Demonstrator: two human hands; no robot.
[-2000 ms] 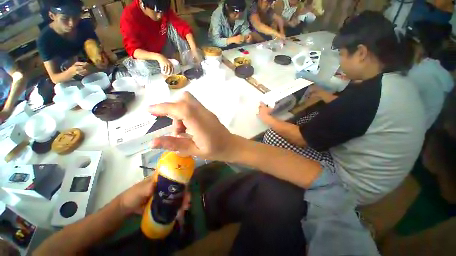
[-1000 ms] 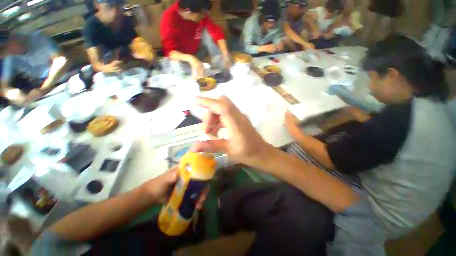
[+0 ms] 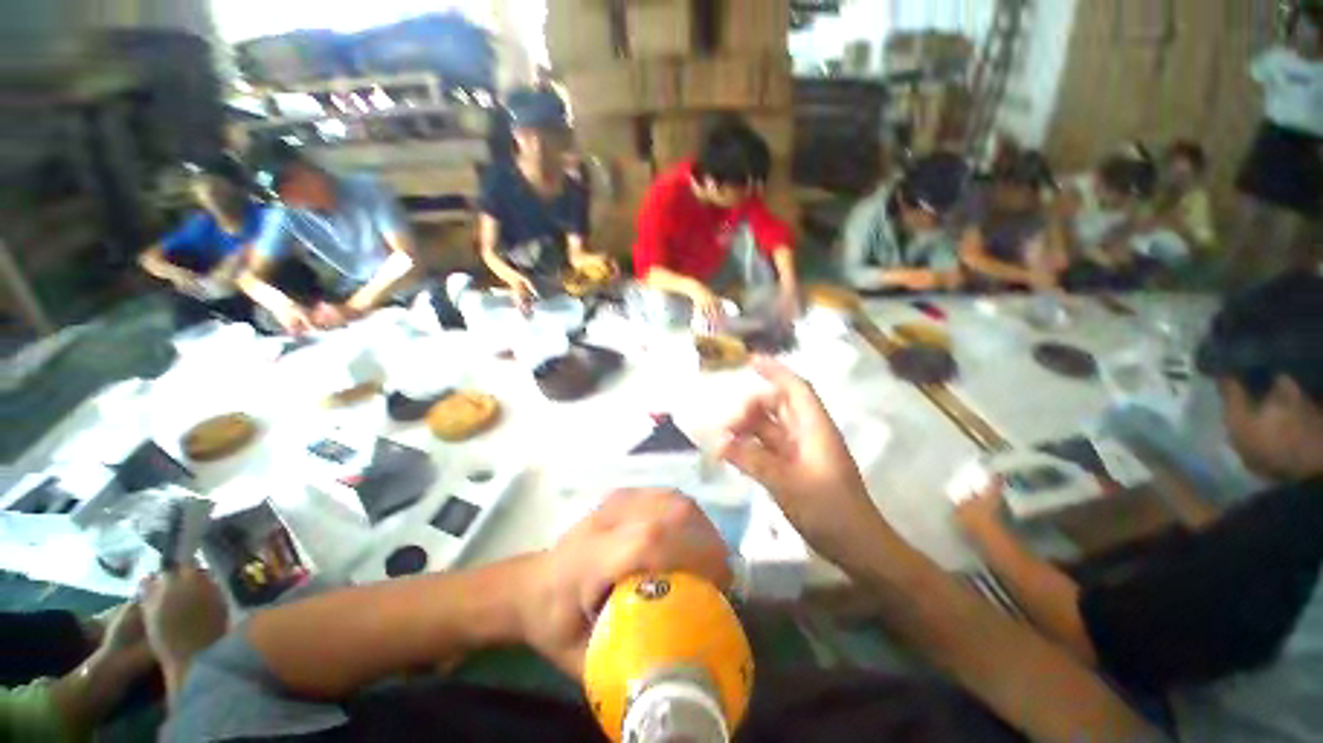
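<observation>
My left hand (image 3: 624, 566) is closed around a yellow-orange bottle (image 3: 670, 646) at the bottom centre. The bottle is tilted so that its pale neck points towards me, and the bottom edge of the picture cuts it off. My right hand (image 3: 791, 443) is raised over the table, to the right of the bottle and apart from it. Its fingers are bent towards the thumb. I cannot tell whether something small is between them.
The long white table (image 3: 580, 436) bears a white insert (image 3: 479, 523) with cutouts, printed boxes (image 3: 380, 479), round yellow discs (image 3: 464, 415) and dark bowls (image 3: 578, 372). People sit around it. A neighbour (image 3: 1233, 552) is close on the right; another's hands show at lower left.
The view has lifted and turned left. The bottle has come up towards the camera and tipped neck-first. My right hand has moved away from the bottle's top.
</observation>
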